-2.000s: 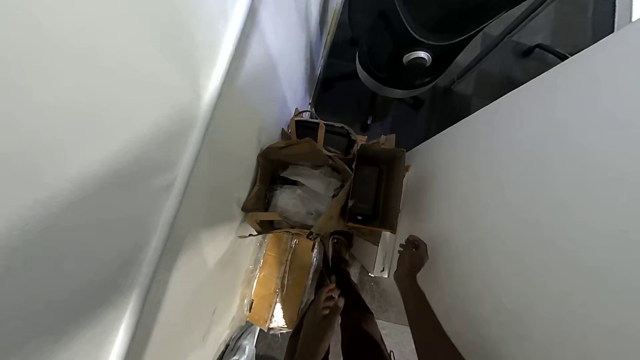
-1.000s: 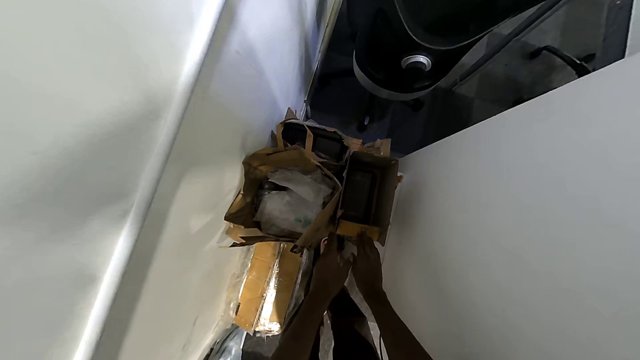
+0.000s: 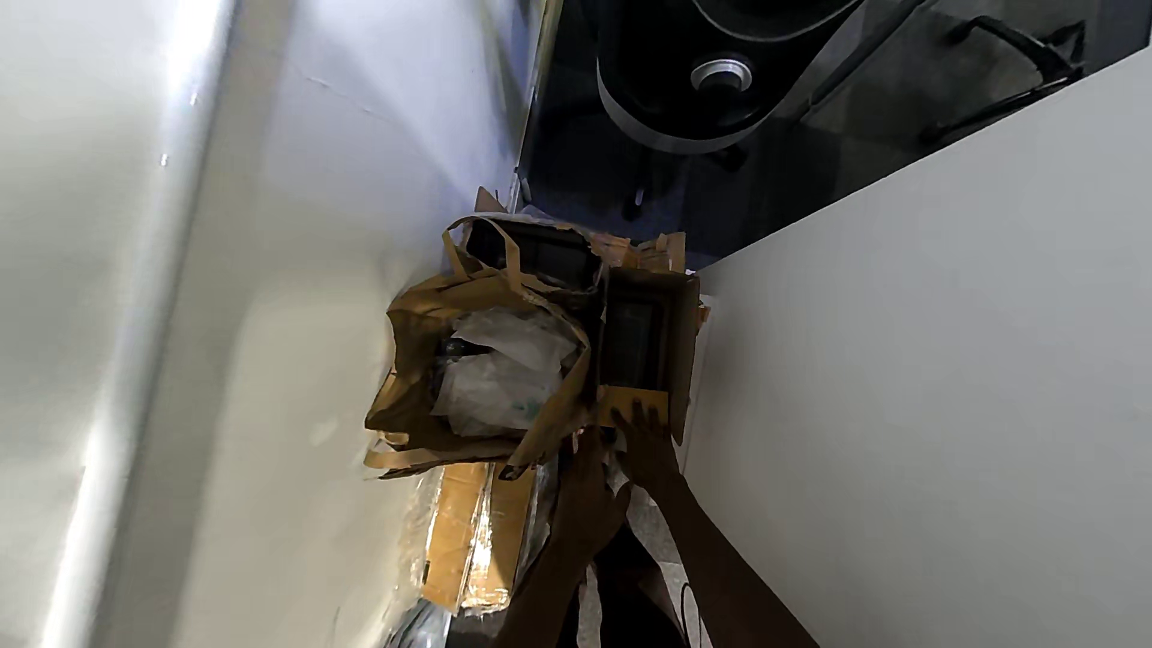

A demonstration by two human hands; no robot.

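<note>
My right hand (image 3: 646, 450) lies with spread fingers on the near flap (image 3: 634, 405) of an open cardboard box (image 3: 684, 360), which has a dark item (image 3: 633, 337) inside. Just left of it, my left hand (image 3: 589, 490) is at the box's near left corner, beside the rim of a brown paper bag (image 3: 414, 360); its fingertips are in shadow, so its grip is unclear. Crumpled translucent plastic (image 3: 504, 373) fills much of the bag. Behind the bag, a second paper bag with handles (image 3: 511, 252) holds a dark object (image 3: 549, 256).
A taped cardboard box in plastic wrap (image 3: 454, 535) lies in front of the paper bag. A pale wall (image 3: 297, 360) runs along the left and a white panel (image 3: 945, 360) along the right. Beyond stand a black rounded piece of furniture (image 3: 675, 99) and a chair base (image 3: 1017, 54).
My right hand has moved from beside the cardboard box onto its near flap. My left hand has moved forward to the box's near end. The view has shifted somewhat.
</note>
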